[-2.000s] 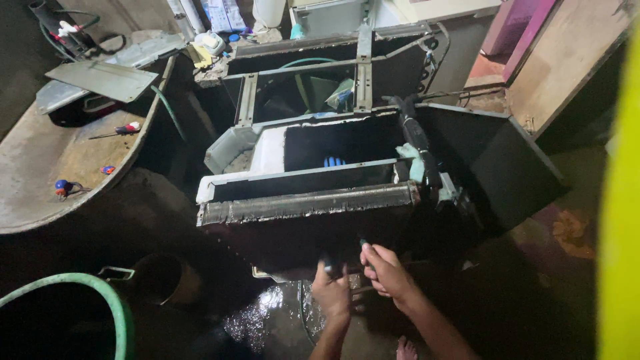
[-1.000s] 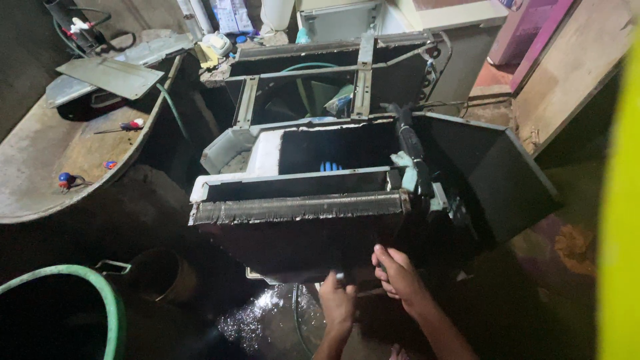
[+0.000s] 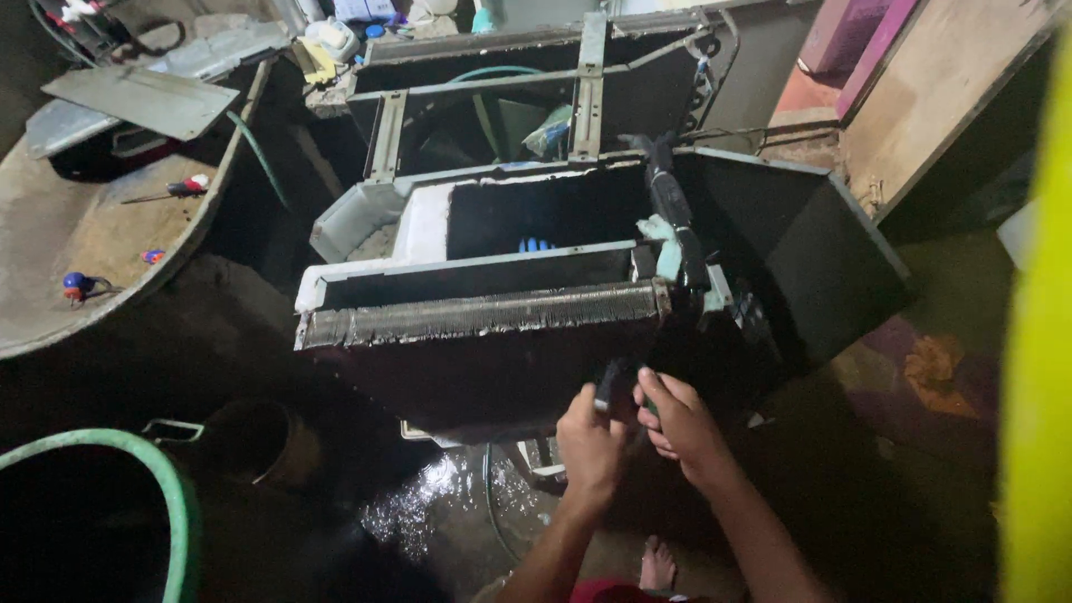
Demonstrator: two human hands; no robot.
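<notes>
An opened air conditioner unit stands before me, with its finned coil (image 3: 486,314) along the near top edge and a dark face below. My left hand (image 3: 590,435) is closed around a small object with a pale metallic end, too dark to name. Just right of it, my right hand (image 3: 678,419) grips a green thing, mostly hidden by the fingers; it may be a hose. Both hands are in front of the unit's dark face, near its lower right. Black-wrapped piping (image 3: 670,197) runs over the unit's right side. Blue fan blades (image 3: 536,244) show inside the casing.
A metal frame (image 3: 590,92) stands behind the unit. At left, a screwdriver (image 3: 188,186) lies on a curved basin (image 3: 201,226) beneath a metal sheet (image 3: 142,96). A green hose (image 3: 172,494) arches at lower left, near a bucket (image 3: 293,452). Wet floor (image 3: 427,502) shines below the unit.
Both hands have moved a little over the dark face of the unit, staying close together. The hold of each looks the same.
</notes>
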